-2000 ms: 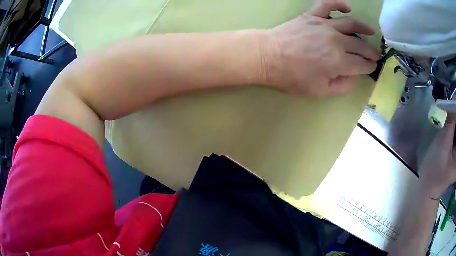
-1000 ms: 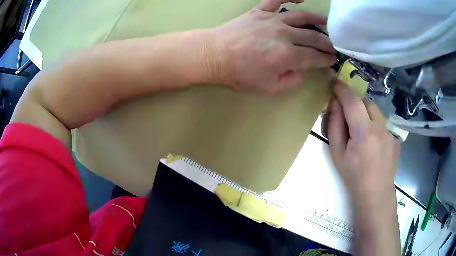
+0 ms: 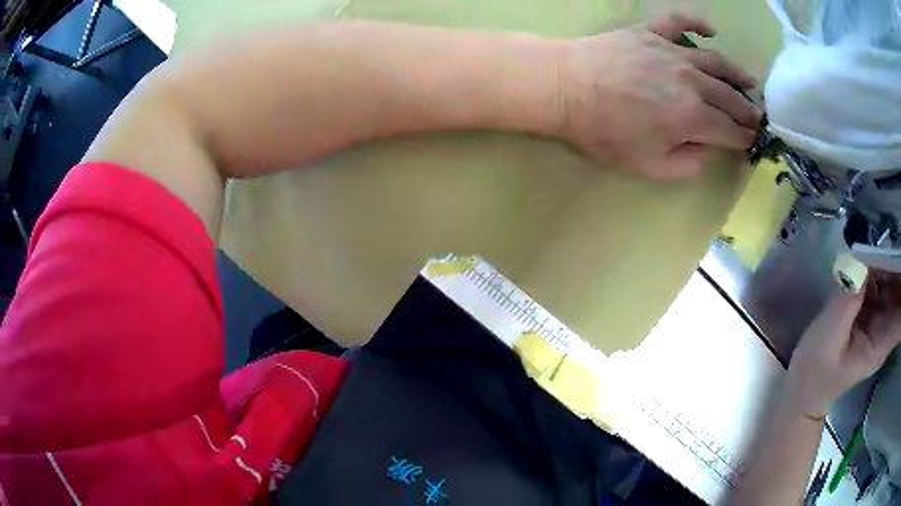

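Note:
A large tan panel lies on the white machine table. My left hand rests palm down on it beside the needle area, fingers spread. A dark strip shows partly between and under its fingers. The presser foot area is at my left fingertips. A yellow piece lies just right of the panel's edge. My right hand is at the right edge, below the machine head, near a small pale round part; its fingers are partly cut off, and whether they hold anything is unclear.
A white cloth covers the machine head at upper right. A printed ruler strip runs along the table's front edge with yellow tape. A green thin object lies at lower right. A dark metal frame stands at upper left.
My right hand has moved from beside the presser foot back to the right, near the pale round part. My left hand stays flat on the panel. The camera view has shifted.

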